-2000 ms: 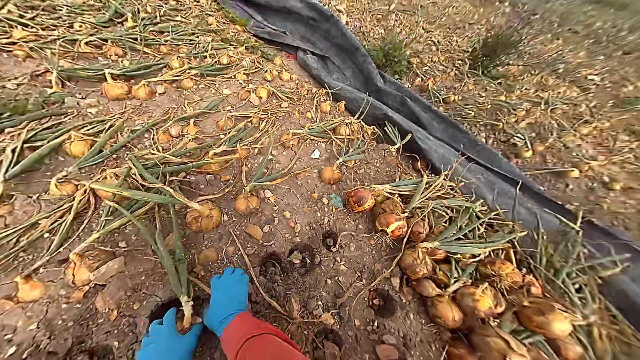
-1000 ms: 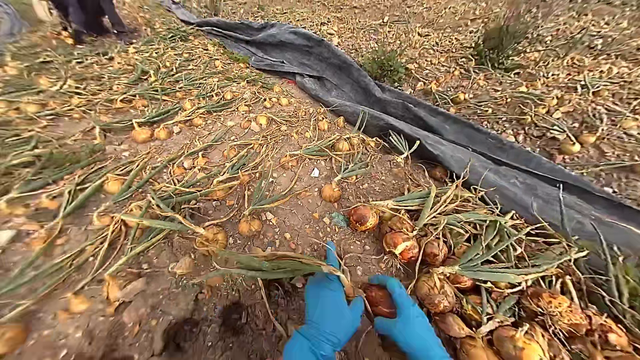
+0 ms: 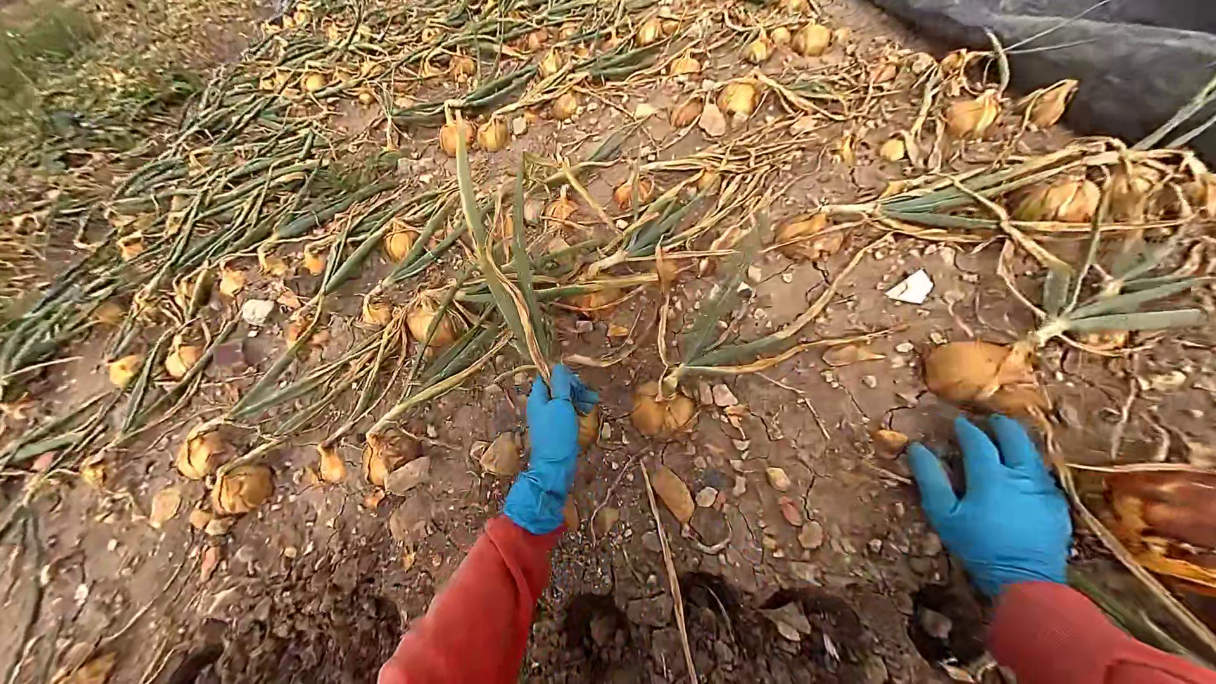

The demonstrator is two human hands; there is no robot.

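Observation:
My left hand (image 3: 554,427), in a blue glove, is closed around the upright green and yellow leaves (image 3: 518,304) of an onion plant near the middle of the view; the bulb is mostly behind the fingers. Just right of it an onion (image 3: 662,410) sits on the soil with its leaves leaning right. My right hand (image 3: 997,513), also gloved in blue, is spread with nothing in it, palm down over the soil, just below a yellow onion (image 3: 978,373). A reddish-brown onion (image 3: 1164,522) lies at the right edge.
Many onions with flattened leaves (image 3: 275,218) cover the ground at the left and back. Dark fabric sheeting (image 3: 1083,57) lies at the top right. Small holes (image 3: 803,617) and stones (image 3: 673,494) mark the soil in front. A pale stone chip (image 3: 910,287) lies at centre right.
My two hands were together at an onion beside the pile and are now apart. The left one has taken hold of other leaves; the right one has let go. The view has turned left.

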